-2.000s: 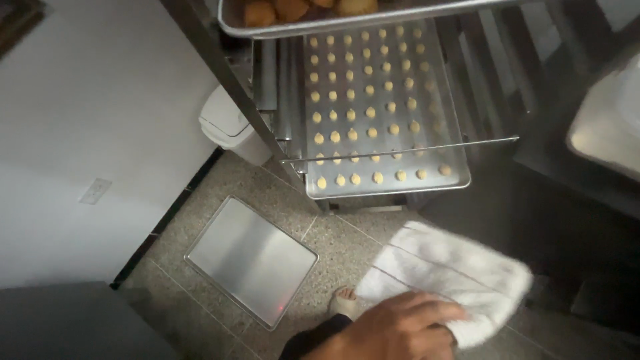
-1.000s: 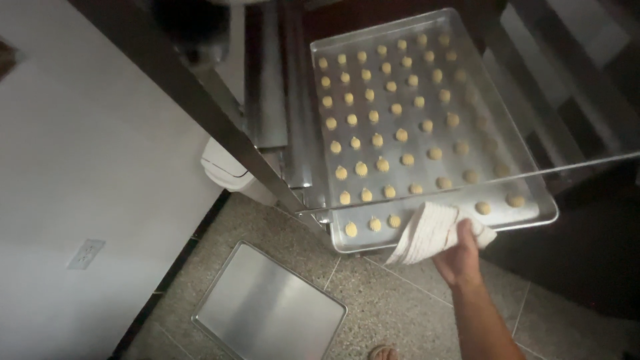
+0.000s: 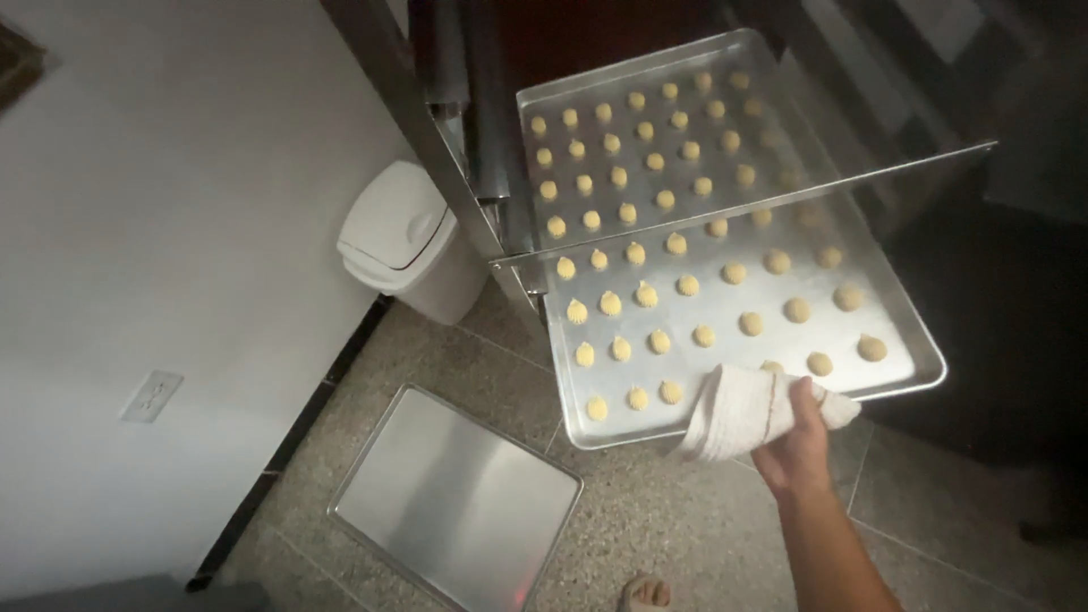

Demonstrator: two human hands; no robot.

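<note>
My right hand (image 3: 797,450) grips the near edge of a metal baking sheet (image 3: 586,432) through a folded white cloth (image 3: 735,412), thumb on top and fingers beneath. Rows of small ridged dough pieces (image 3: 646,295) lie on the sheet. The sheet extends out of a metal rack (image 3: 467,200), and a thin metal rod (image 3: 748,206) crosses above it. The sheet's far part is dim inside the rack. My left hand is out of view.
Another metal baking sheet (image 3: 459,501) lies on the speckled floor at lower left. Beside the rack stands a white lidded bin (image 3: 399,229) near the wall with an outlet (image 3: 153,397). Part of a foot in a sandal (image 3: 646,592) shows at the bottom.
Two seconds ago my right hand held the cloth away from the sheet of dough pieces; now it grips the sheet's edge with it. The view has shifted closer to the rack.
</note>
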